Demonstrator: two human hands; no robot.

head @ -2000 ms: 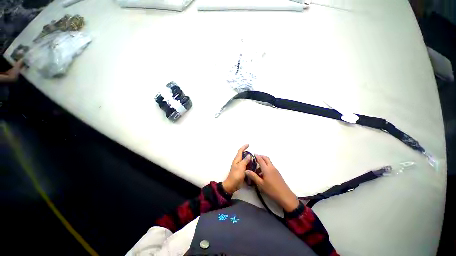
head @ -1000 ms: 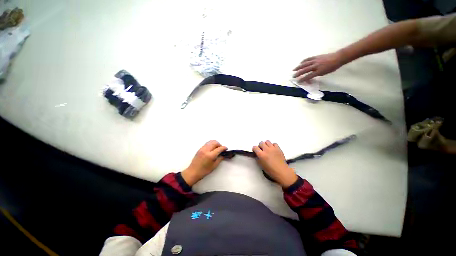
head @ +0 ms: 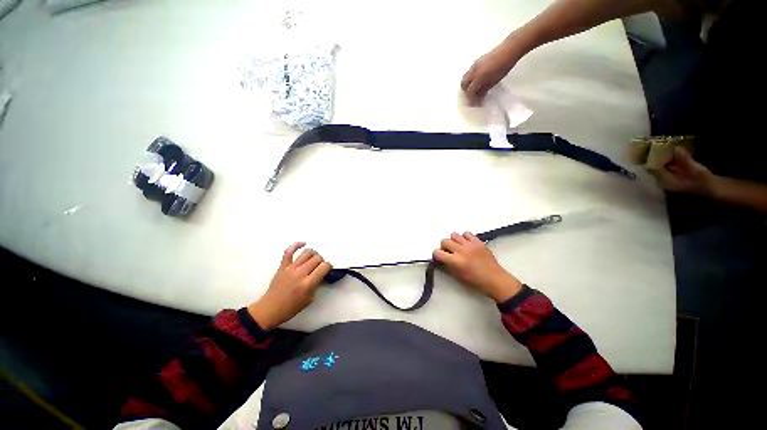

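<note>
A black strap lies across the near part of the table, with a silver hook at its right end. My left hand grips its left part, where a small dark bunch shows under the fingers. My right hand holds it further right. Between my hands one length runs straight and another sags in a loop towards me. A second black strap lies beyond, a hook at each end. A white paper band touches it. The strap end inside my left hand is hidden.
Black banded bundles lie at the left. A clear bag of small white pieces lies beyond the far strap. A coworker's hand holds white paper from the upper right; the other hand holds a tan bundle by the right table edge.
My hands have moved apart and the strap, earlier bunched between them, is stretched out. The coworker's hand has taken hold of white paper. The tan bundle is now raised near the table edge.
</note>
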